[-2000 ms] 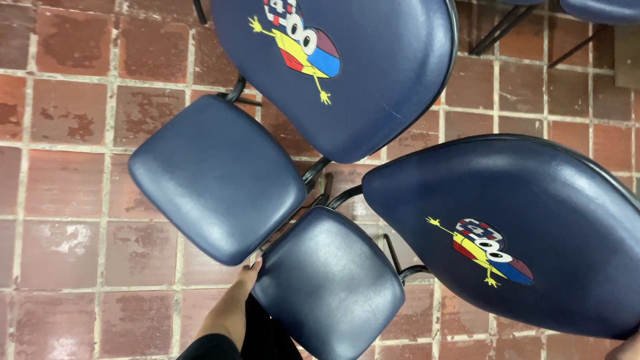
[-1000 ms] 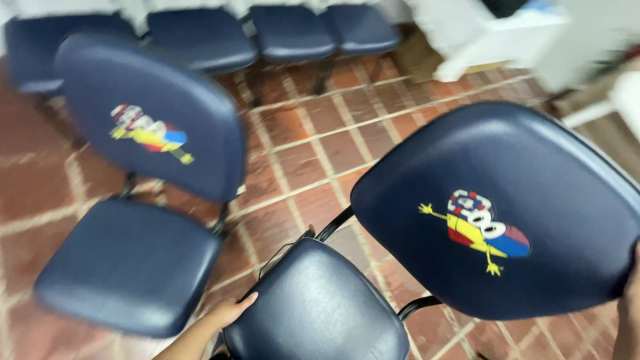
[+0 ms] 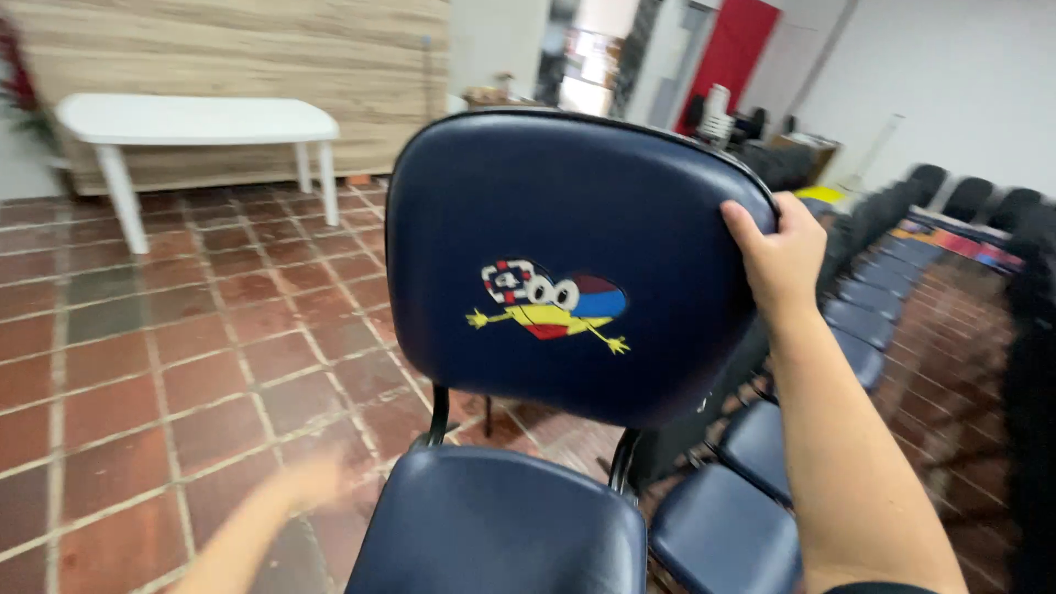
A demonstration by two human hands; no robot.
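Observation:
A dark blue padded chair faces me, its backrest [image 3: 561,223] bearing a colourful cartoon figure and its seat [image 3: 503,528] below on a black metal frame. My right hand [image 3: 780,247] grips the upper right edge of the backrest, thumb on the front and fingers behind. Left of the seat, my left hand [image 3: 322,478] is blurred over the floor and touches nothing visible; its fingers cannot be made out.
A white plastic table [image 3: 198,120] stands at the back left before a wood-grain panel [image 3: 239,49]. Rows of blue chairs [image 3: 726,528] run along the right side. Red floor tiles [image 3: 107,412] with pale joints stretch to the left. A red banner [image 3: 730,58] hangs farther back.
My left hand has let go of the chair's seat edge. The view has swung up and across the room. The neighbouring chair on the left is out of view.

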